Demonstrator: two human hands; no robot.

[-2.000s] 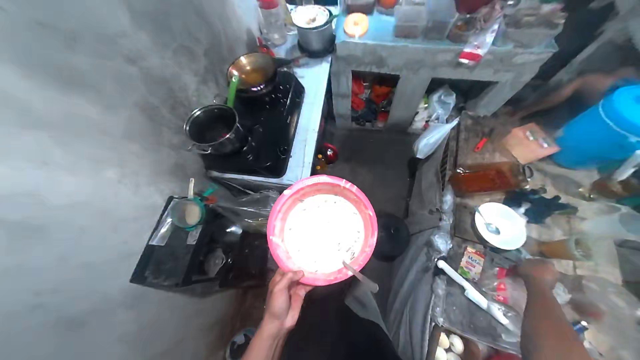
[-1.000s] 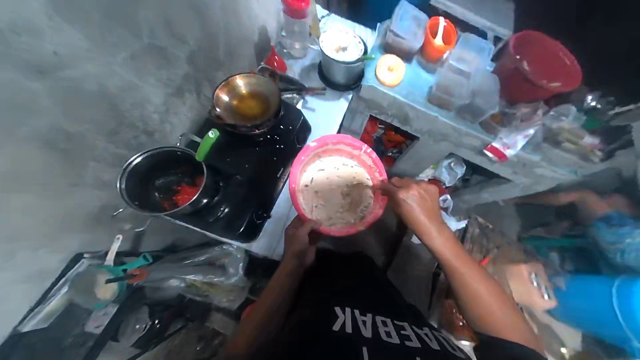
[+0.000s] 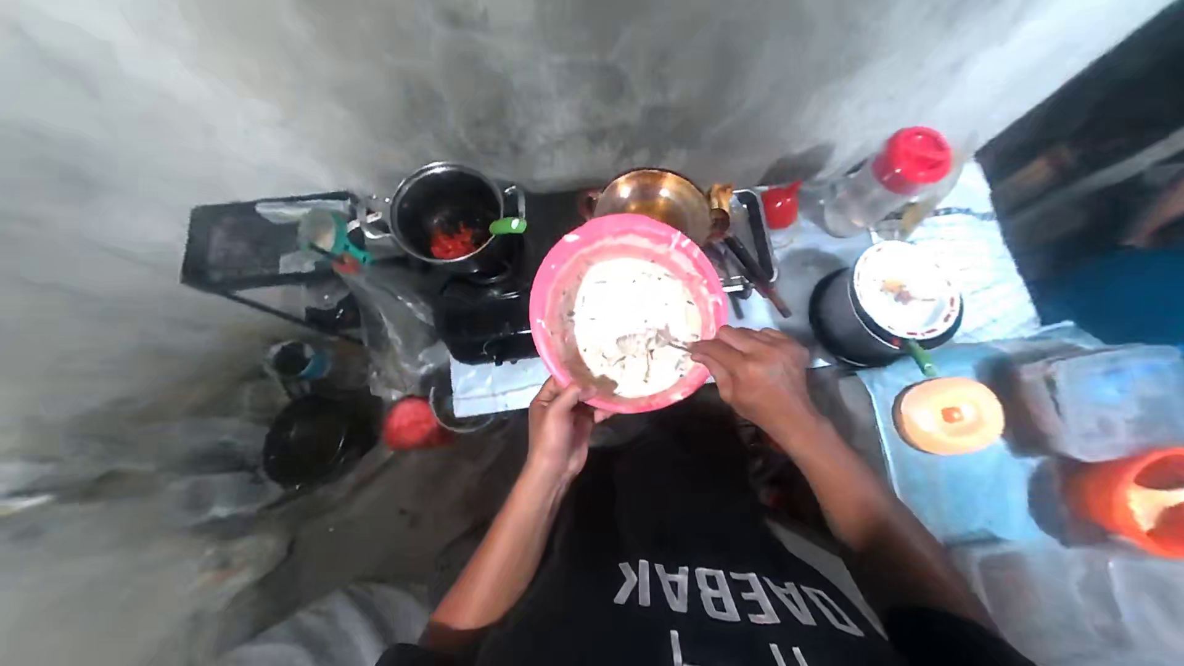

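A pink plastic bowl [image 3: 558, 324] holds a thick, pale batter-like mixture [image 3: 629, 314] with darker bits in it. My left hand [image 3: 561, 427] grips the bowl's near rim at its lower left. At the bowl's right side, my right hand [image 3: 754, 373] is closed on the handle of a metal spoon [image 3: 673, 342], whose head lies in the mixture. Just beyond the bowl stands a pan of yellowish liquid [image 3: 655, 196], partly hidden by the rim. To its left, a dark pot [image 3: 446, 213] has red pieces inside and a green-handled utensil [image 3: 508, 226] over its edge.
A black stove [image 3: 481, 319] lies under the pot. At right are a lidded pot [image 3: 902, 294], a clear jug with a red lid [image 3: 883, 190], a peach-coloured round container [image 3: 951, 415] and an orange container [image 3: 1138, 499]. A plastic bag [image 3: 393, 324] hangs at left, and a concrete wall [image 3: 555, 83] rises behind.
My right hand, out of view of the bowl two seconds ago, came to the spoon by one second ago and remains there. The view has turned strongly toward the stove and wall.
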